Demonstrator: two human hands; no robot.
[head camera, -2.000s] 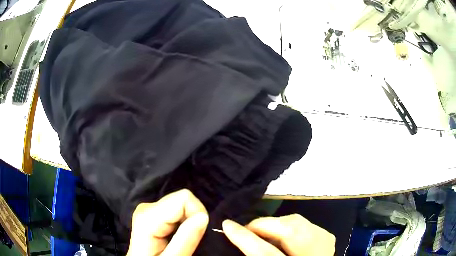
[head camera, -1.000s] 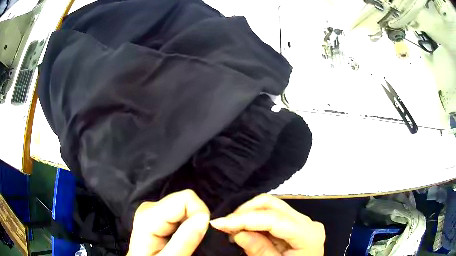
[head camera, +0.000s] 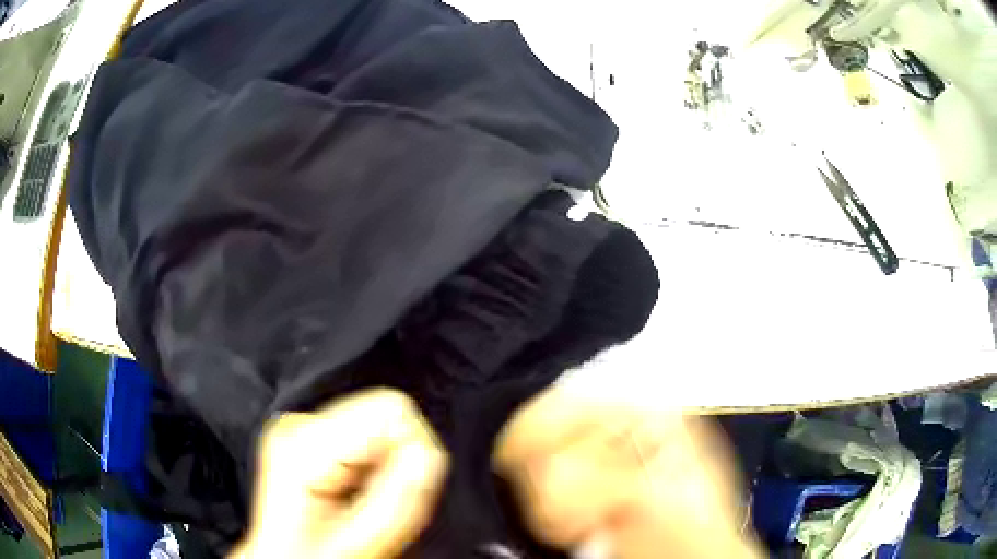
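A large black garment (head camera: 328, 207) lies heaped on the white table and hangs over its front edge. Its gathered elastic waistband (head camera: 481, 306) curves out at the right side of the heap. My left hand (head camera: 348, 475) is at the bottom centre over the hanging cloth, with curled fingers. My right hand (head camera: 623, 475) is to its right, strongly blurred, with curled fingers. The hands are apart. What either one holds cannot be made out. A small pale spot shows at the bottom edge between them.
Black thread snips (head camera: 860, 215) lie on the white table (head camera: 754, 339) at the right. Sewing machine parts (head camera: 842, 55) are at the upper right. Blue bins (head camera: 126, 459) and pale cloth scraps (head camera: 886, 480) are below the table edge. Another machine (head camera: 38, 164) stands at the left.
My hands have moved apart from their close meeting at the cloth, and my right hand is now blurred. The whole view has shifted slightly. The pale sliver between my fingertips no longer shows.
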